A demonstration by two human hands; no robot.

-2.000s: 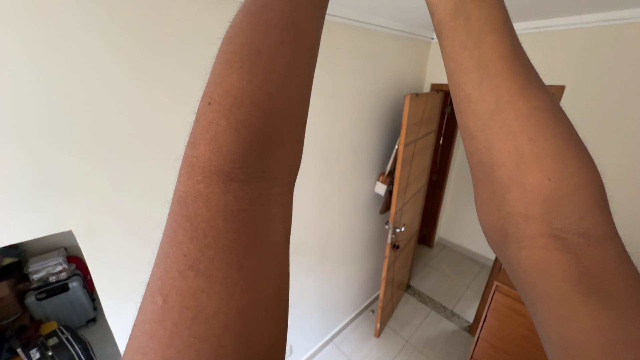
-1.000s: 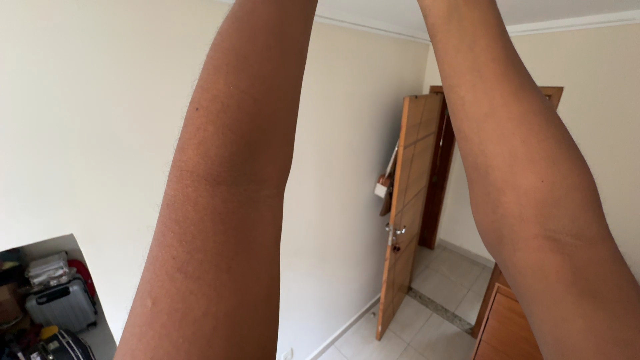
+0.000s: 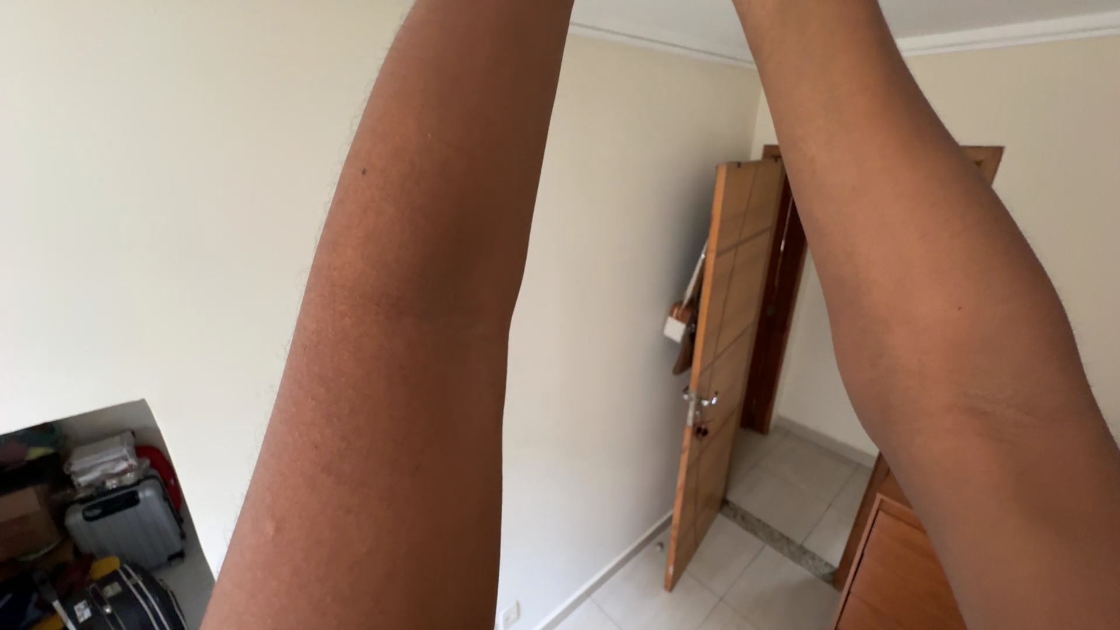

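Note:
Both of my bare arms reach up past the top edge of the head view, so neither hand is visible. The left arm rises through the middle left, in front of a cream wall (image 3: 175, 219). On the right, the other arm passes in front of the door frame and the far wall. What either hand holds or touches is hidden above the frame.
A wooden door (image 3: 731, 332) stands ajar, with a bag (image 3: 676, 322) hanging behind it. Wooden furniture (image 3: 901, 569) is at the lower right. A gray suitcase (image 3: 129, 523) and a black bag (image 3: 131, 599) lie in a recess at the lower left. The floor (image 3: 726, 569) is tiled.

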